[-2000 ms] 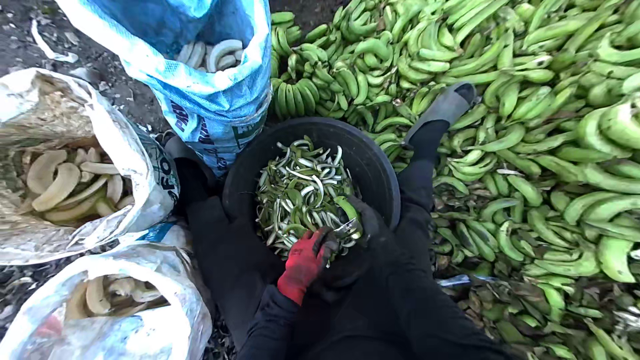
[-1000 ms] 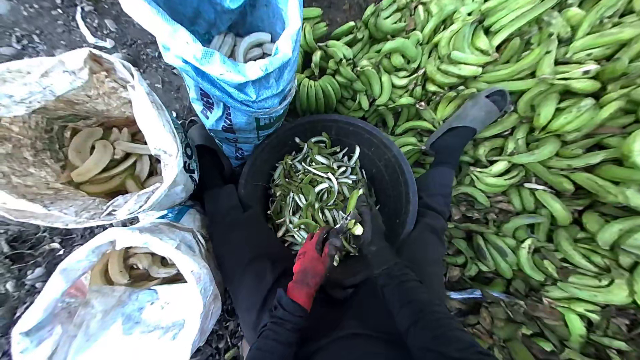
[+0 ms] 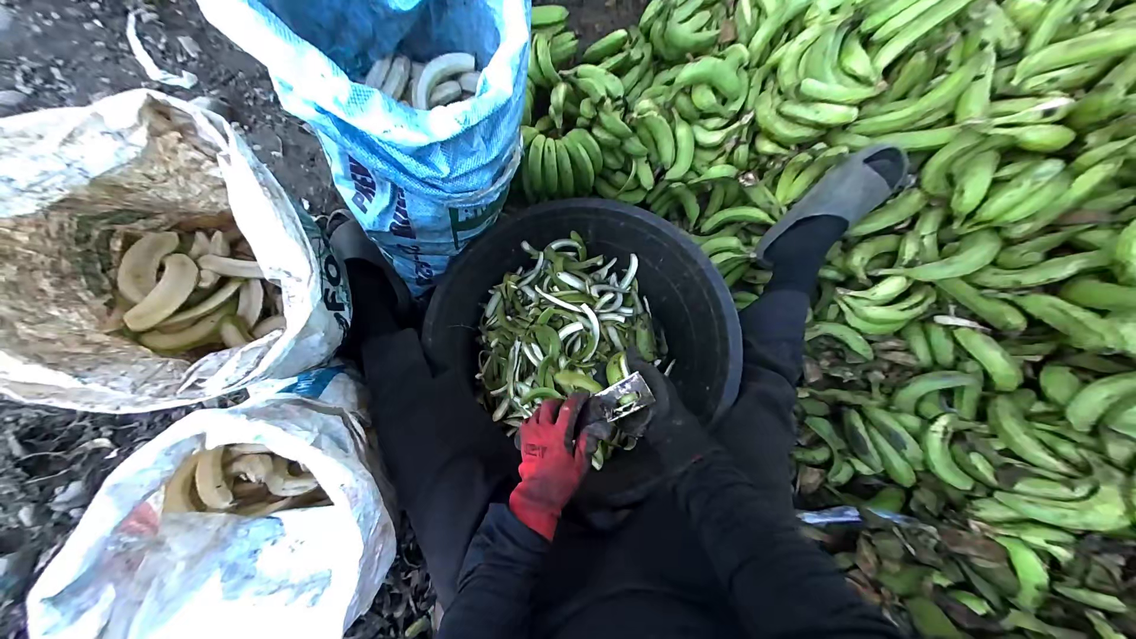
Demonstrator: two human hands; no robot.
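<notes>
My left hand (image 3: pixel 552 453), in a red glove with dark fingers, is closed at one end of a small metal-bladed tool (image 3: pixel 625 397). My right hand (image 3: pixel 666 413), in a dark glove, is at the tool's other end, around a green banana (image 3: pixel 617 366) that its fingers mostly hide. Both hands are close together over the front part of a round black tub (image 3: pixel 710 302). Green and whitish banana peel strips (image 3: pixel 559 319) are heaped in the tub, below and beyond the hands.
Peeled bananas lie inside a blue woven sack (image 3: pixel 417 151) behind the tub and two white sacks (image 3: pixel 266 209) (image 3: pixel 346 532) at the left. A large pile of green bananas (image 3: pixel 985 266) covers the ground at the right. My legs flank the tub, one grey shoe (image 3: pixel 834 195) against the pile.
The green banana stood out above my right hand two seconds ago; now little of it shows. Both hands stay close together over the tub, with the tool's metal face now turned more into view.
</notes>
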